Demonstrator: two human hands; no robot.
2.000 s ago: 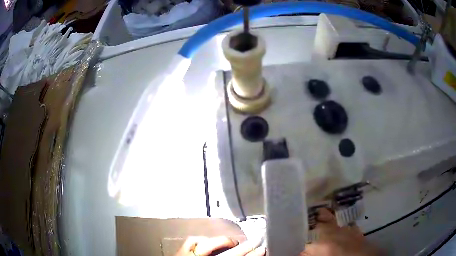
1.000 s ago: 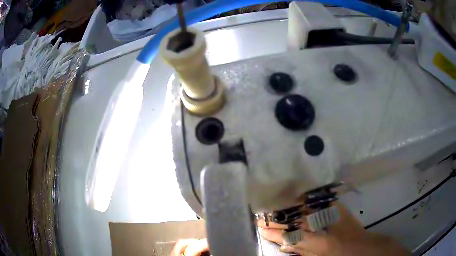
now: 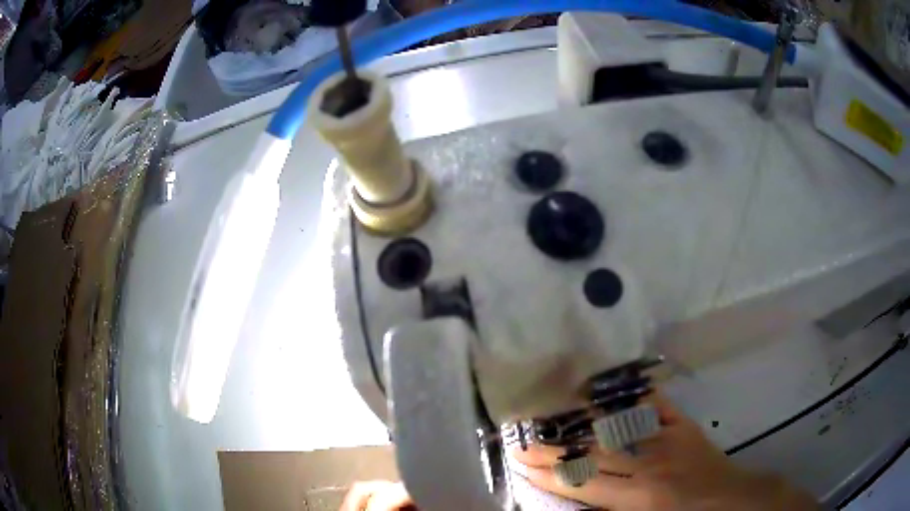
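A flat brown garment panel (image 3: 289, 474) lies on the white table at the bottom edge, left of the take-up cover (image 3: 431, 419). A faint stitched or edge line shows on it. My left hand (image 3: 374, 496) shows only as fingertips on the panel, cut off by the bottom edge. My right hand (image 3: 669, 469) is right of the cover, partly hidden behind the tension dials (image 3: 627, 427), fingers pointing left toward the needle area. The white sewing machine head (image 3: 698, 230) hides the needle. What either hand grips is hidden.
A glowing lamp (image 3: 225, 299) on a blue neck (image 3: 399, 45) arches over the table. Stacked brown panels (image 3: 35, 349) in clear plastic lie at left, with white cloth pieces (image 3: 75, 135) behind. A cream knob (image 3: 369, 150) and a small white box (image 3: 863, 110) are on the machine.
The view has shifted, so the machine head appears further left than at first. My left hand shows less, now only fingertips. My right hand shows more below the dials.
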